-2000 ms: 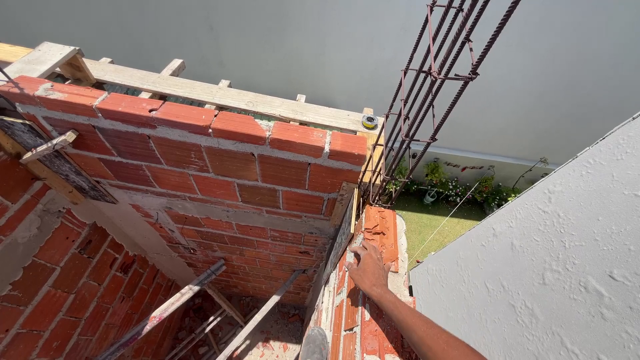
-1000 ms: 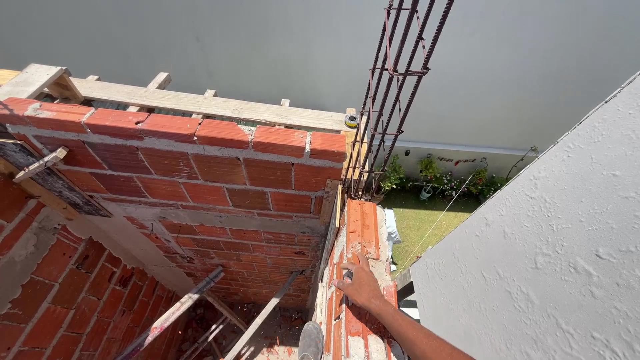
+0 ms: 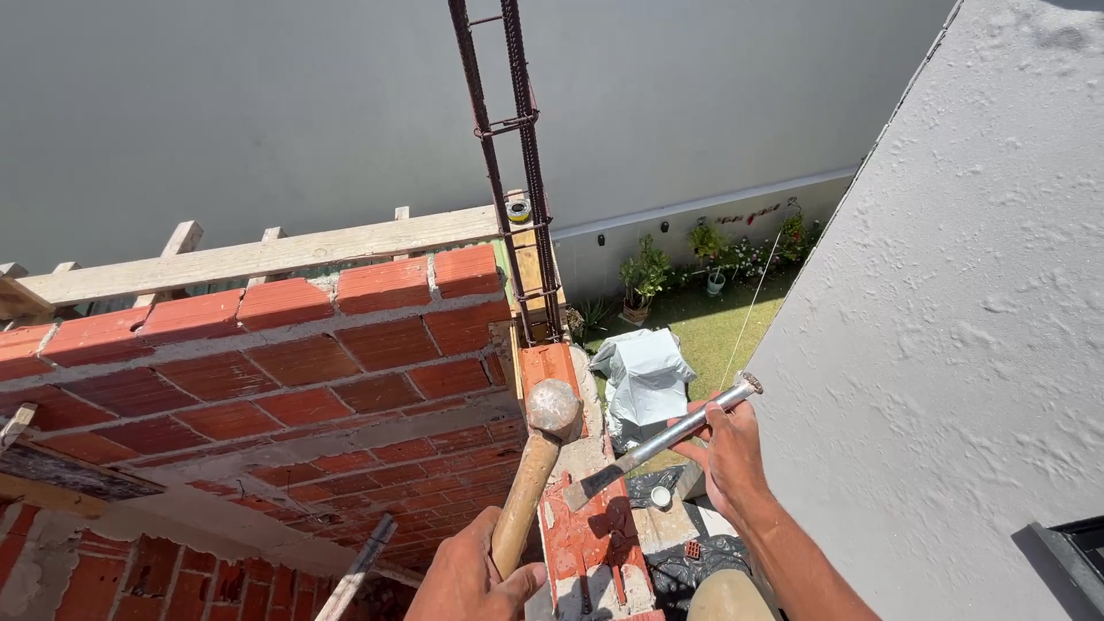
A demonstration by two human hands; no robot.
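Note:
My left hand (image 3: 479,569), low in the middle, grips the wooden handle of a hammer (image 3: 555,409) with a rounded, worn metal head raised over the wall top. My right hand (image 3: 733,448) holds a steel cold chisel (image 3: 681,429) around its upper shaft. The chisel slants down to the left, its flat blade over the broken red brick top of the narrow wall (image 3: 595,535); whether it touches cannot be told. Farther along stands an orange hollow clay brick (image 3: 543,362), partly behind the hammer head, at the foot of the rebar column (image 3: 526,172).
A brick wall (image 3: 379,285) with timber formwork (image 3: 285,253) runs left. A tape measure (image 3: 518,210) lies near the rebar. A timber prop (image 3: 358,565) leans at lower left. The textured white wall (image 3: 949,302) rises right, beside a drop to a garden (image 3: 690,332) and a string line.
One second ago a single hand rested on the bricks without tools. Now both hands are in view, holding a hammer and a chisel. The view has shifted.

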